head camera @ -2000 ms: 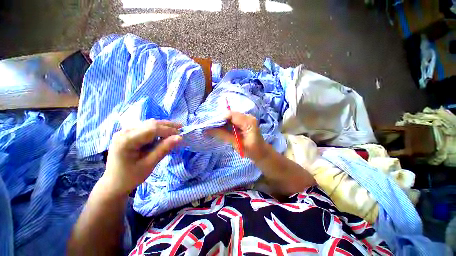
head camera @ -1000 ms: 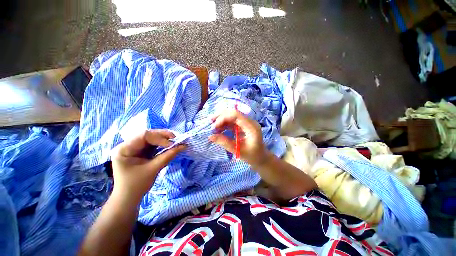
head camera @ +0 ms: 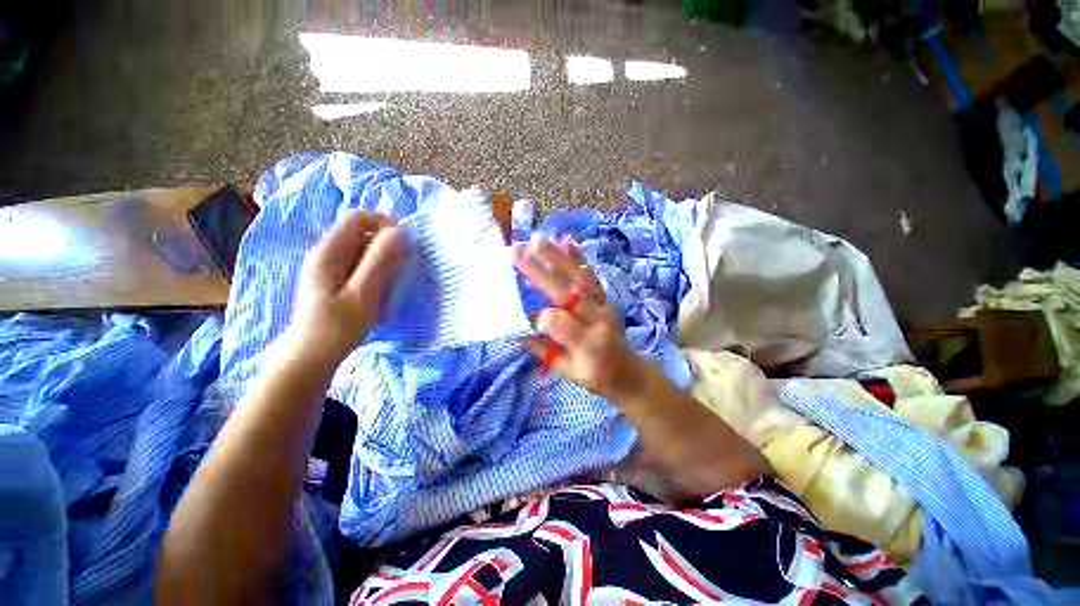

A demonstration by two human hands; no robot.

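My left hand [head camera: 346,282] is closed on the edge of a blue-and-white striped cuff or band [head camera: 464,270], which is held up flat and spread to the right, a little blurred. My right hand [head camera: 573,310] is just right of the cuff, fingers partly spread and blurred, not visibly gripping the cloth. A slim red tool [head camera: 550,353] lies across its fingers; its tip cannot be made out. The rest of the striped shirt [head camera: 474,414] lies bunched over the lap below the hands.
A striped heap [head camera: 278,255] lies behind my left hand. A black phone [head camera: 222,230] is on the wooden board [head camera: 107,255]. Crumpled blue pieces [head camera: 645,260] and a pale cloth [head camera: 788,284] lie beyond my right hand. Cream cloth [head camera: 817,468] is at the right, more blue cloth [head camera: 71,391] at left.
My left hand has moved up and lifted the cuff, which now shows broad and flat instead of edge-on. My right hand has opened away from the cloth, with the red tool still in it.
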